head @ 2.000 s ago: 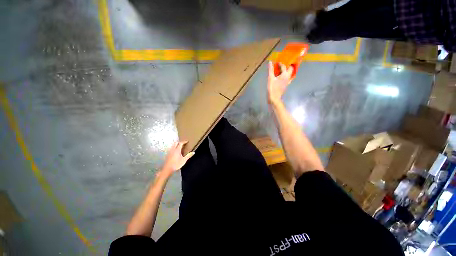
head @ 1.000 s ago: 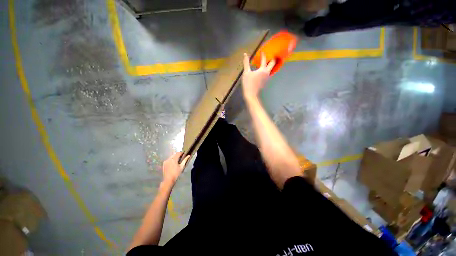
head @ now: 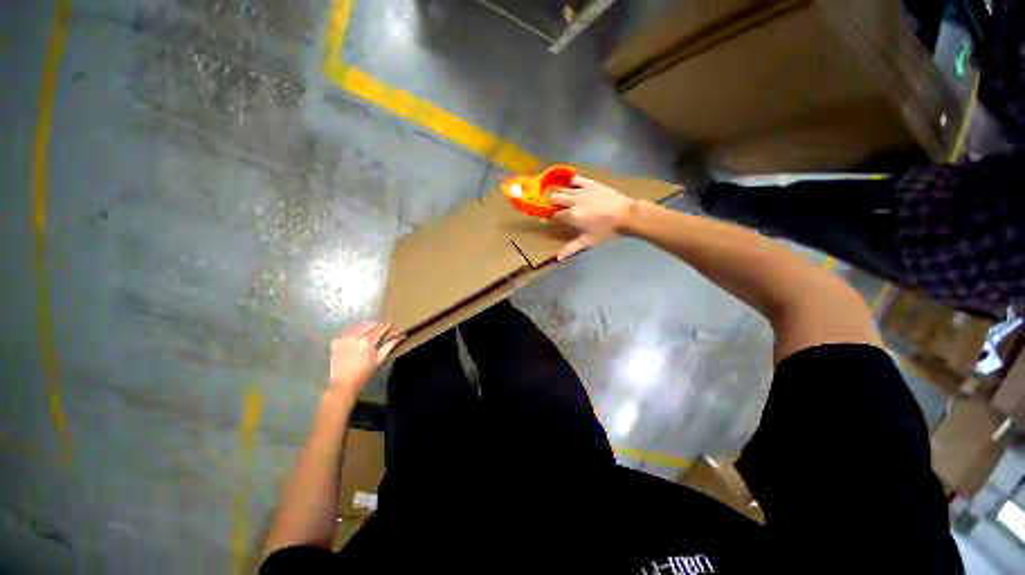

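A flattened brown carton (head: 450,261) is held tilted over the floor in front of my legs. My left hand (head: 357,357) grips its near left corner, with the thumb on the near edge. My right hand (head: 593,213) holds the orange tape dispenser (head: 528,193) over the upper face of the carton, with the thumb near the carton's edge. Whether the dispenser touches the board cannot be told. No tape strip can be made out.
Large brown cartons (head: 776,96) stand at the top right. A person's dark trouser leg (head: 809,219) and checked clothing (head: 967,230) are at the right. More cartons (head: 978,438) lie at the lower right. Yellow lines (head: 422,110) cross the grey floor.
My right hand has brought the orange dispenser from beyond the carton's far end to over its face. The carton now shows more of its flat side. The view has turned, showing large cartons.
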